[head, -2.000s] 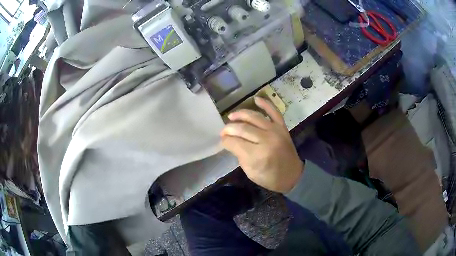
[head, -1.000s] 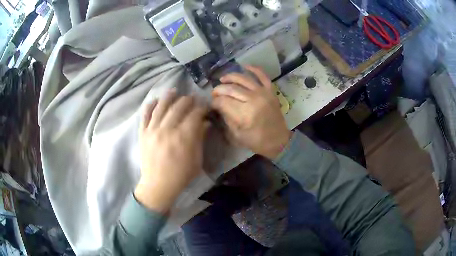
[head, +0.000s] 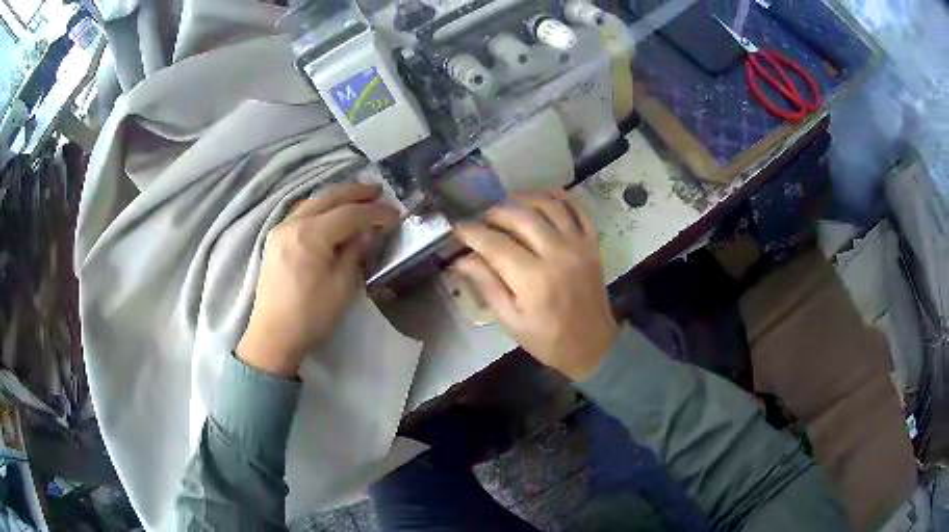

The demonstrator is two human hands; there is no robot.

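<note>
A large beige-grey fabric panel (head: pixel 177 239) lies in folds left of the overlock machine (head: pixel 380 99) and hangs over the table's front edge. My left hand (head: pixel 317 270) is on the panel beside the needle area (head: pixel 404 192), fingers bent and gripping its edge. My right hand (head: pixel 541 275) is at the right of the shiny cloth plate (head: pixel 421 244), fingers bent, fingertips near the plate's edge. Whether the right fingers hold anything cannot be told. The cloth plate shows bare between the hands.
Red-handled scissors (head: pixel 783 85) and a dark flat object (head: pixel 695 36) lie on the blue patterned board (head: pixel 739 120) at the upper right. The chipped table (head: pixel 666 213) has a dark round hole. A brown piece (head: pixel 832 374) is at the right. Dark cloth hangs at the far left.
My left hand has come into view and moved to the needle area. The fabric has shifted left off the cloth plate, and its lower corner now hangs before the table. My right hand stays near the plate.
</note>
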